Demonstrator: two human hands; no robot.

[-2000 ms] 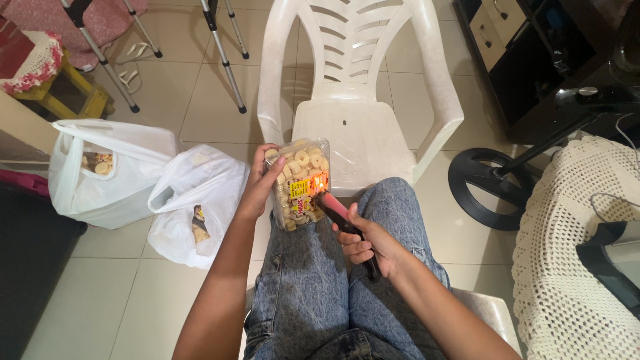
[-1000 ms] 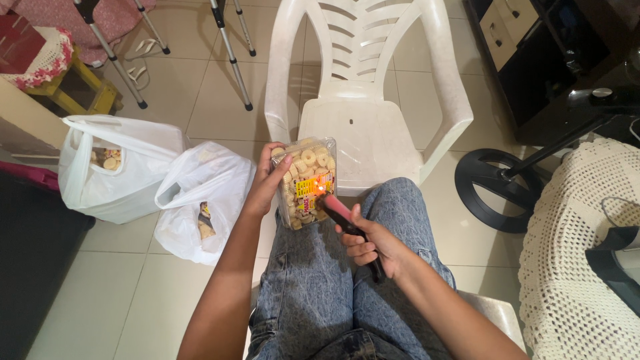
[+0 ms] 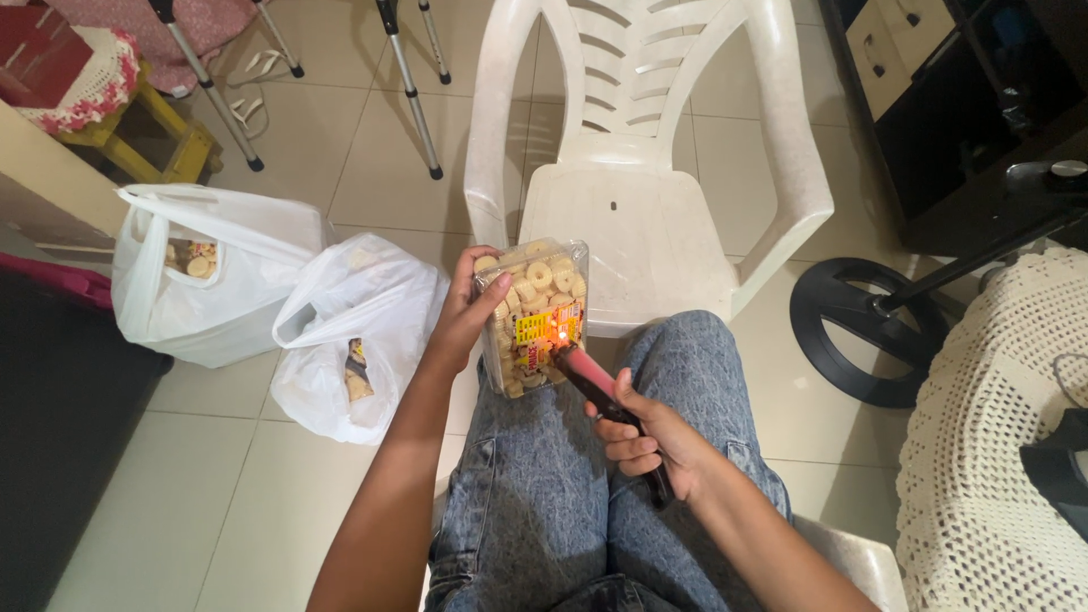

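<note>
My left hand (image 3: 467, 310) grips the left side of a clear plastic box (image 3: 544, 293) of ring-shaped biscuits, held tilted above my lap. A yellow and red printed label (image 3: 548, 331) is on the box's face. In my right hand (image 3: 650, 433) is a black and pink long-nosed lighter (image 3: 595, 378), its tip at the label. A small bright orange glow shows at that tip; whether the tip touches the label I cannot tell. My jeans-clad legs are beneath both hands.
A white plastic armchair (image 3: 629, 229) faces me. Two white plastic bags (image 3: 229, 297) (image 3: 374, 280) with packaged food stand on the tiled floor to the left. At the right are a round black stand base (image 3: 850, 374) and a crochet-covered surface (image 3: 977, 442). Metal legs (image 3: 412, 102) rise beyond the bags.
</note>
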